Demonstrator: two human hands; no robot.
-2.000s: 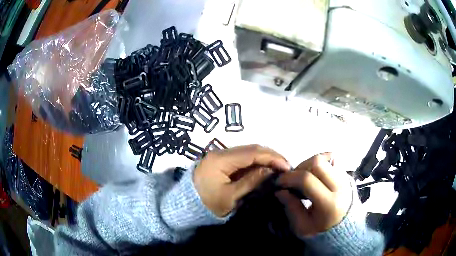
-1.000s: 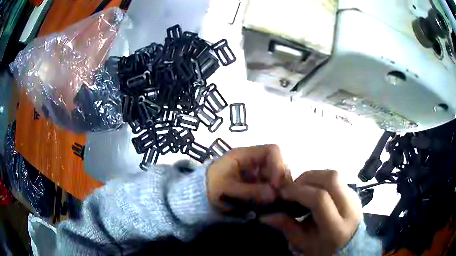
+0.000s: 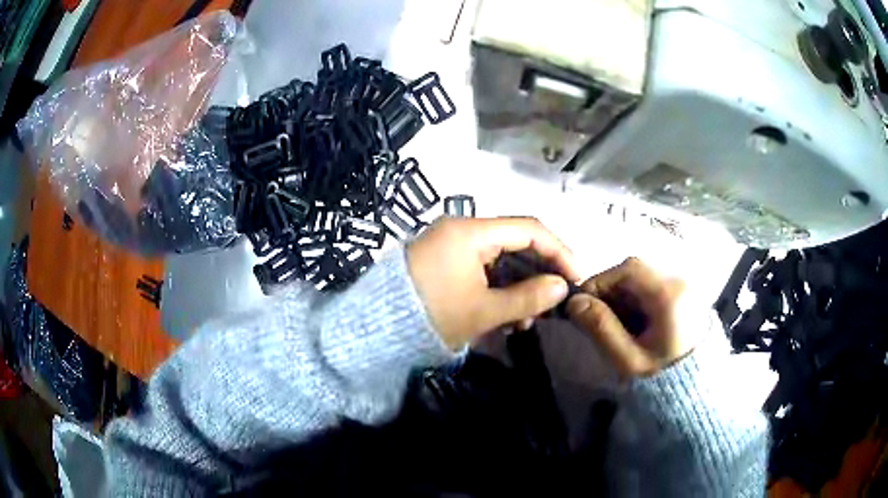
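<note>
My left hand and my right hand meet fingertip to fingertip over the pale bed in front of the sewing machine. My left hand grips a small black piece, likely a slide, mostly covered by its fingers. A black webbing strap hangs down below the hands. My right fingertips pinch a dark end of the held work; how it joins the slide is hidden. A pile of black tri-glide slides lies to the left. One single slide shows just behind my left hand.
The off-white sewing machine head stands at upper right. A black strap heap lies at far right. A clear plastic bag with dark contents lies at left on the orange wooden table. Dark pieces lie at the near edge.
Both hands have moved up and forward from the near edge, still together. The strap below them now shows. My left hand and sleeve now cover slides at the pile's near side.
</note>
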